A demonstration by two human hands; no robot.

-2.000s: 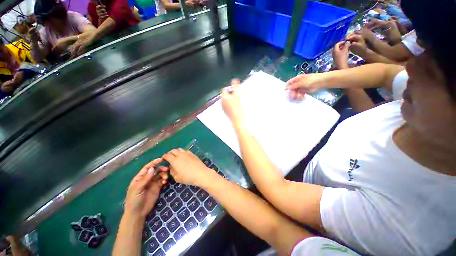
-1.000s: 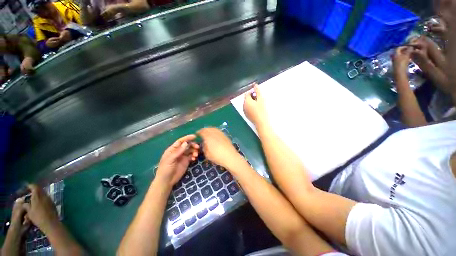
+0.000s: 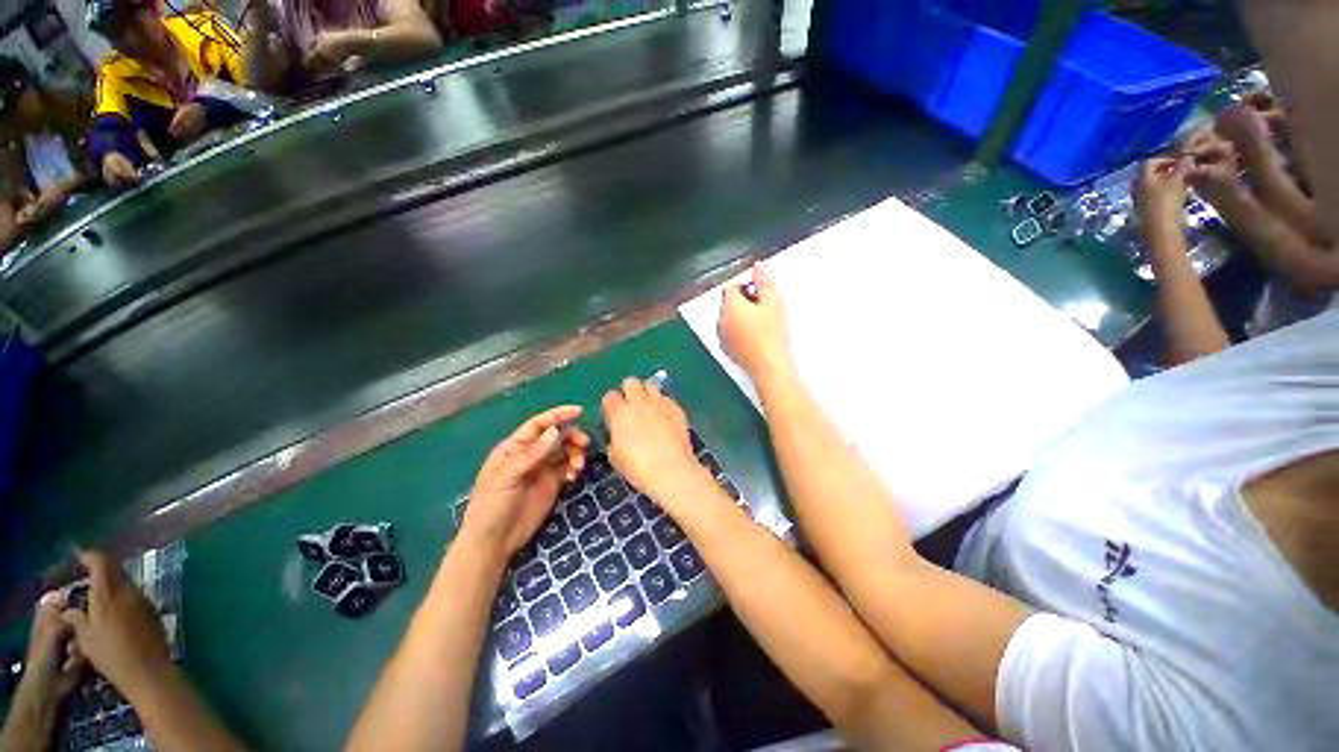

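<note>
A clear carrier sheet (image 3: pixel 517 716) with rows of black square face pieces (image 3: pixel 577 591) lies on the green bench in front of me. My left hand (image 3: pixel 526 473) is over its left far part, fingertips together around something small and dark that I cannot make out. My right hand (image 3: pixel 646 434) is just to the right, fingers pointing down at the sheet's far rows; whether it holds a piece is hidden. A small pile of square units (image 3: pixel 353 566), black with pale edges, lies on the bench left of the sheet.
A neighbour's arm (image 3: pixel 822 485) reaches over a white sheet (image 3: pixel 940 353) at right, close to my right forearm. Another person's hands (image 3: pixel 103 624) work at lower left. The dark conveyor belt (image 3: pixel 441 250) runs beyond the bench. A blue bin (image 3: pixel 1094 110) stands at far right.
Since two seconds ago the view has swung, shifting everything. My right hand has moved slightly away from my left, over the sheet's far rows. The neighbour's second hand has left the white sheet.
</note>
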